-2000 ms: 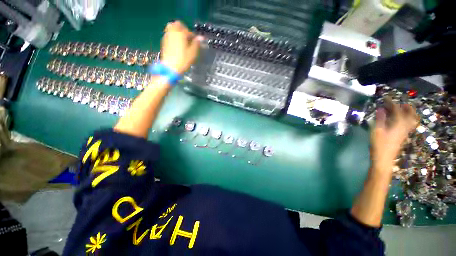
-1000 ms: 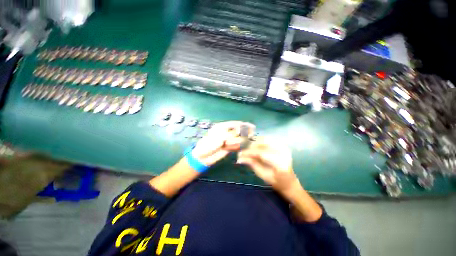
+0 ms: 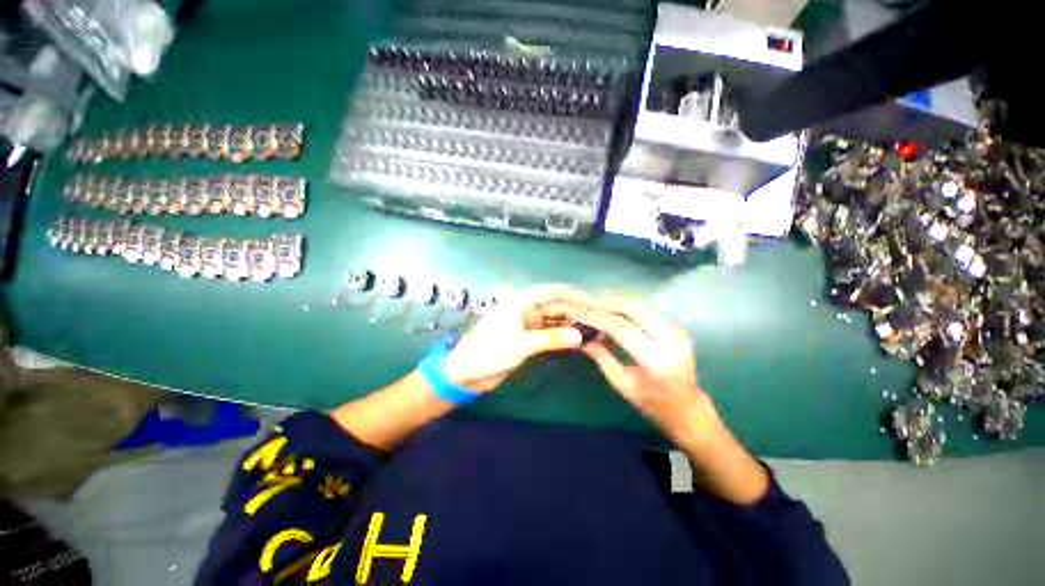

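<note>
My left hand [image 3: 504, 340], with a blue wristband, and my right hand [image 3: 647, 357] meet over the green mat in front of my chest. Between their fingertips they hold a small dark part [image 3: 588, 333], mostly hidden by the fingers, so its kind cannot be told. A row of small round-centred wired units [image 3: 423, 293] with thin leads lies just left of my left hand; my hands cover the right end of the row.
Clear ribbed blister trays [image 3: 476, 149] lie ahead, dark parts in their far rows. A white screw feeder [image 3: 701, 195] stands right of them, a black cylinder [image 3: 848, 92] above it. A module heap [image 3: 945, 263] lies far right, three board rows [image 3: 189, 195] left.
My left hand has come back from the trays and my right hand from the module heap. They met in front of me and now hold the small dark part closer together.
</note>
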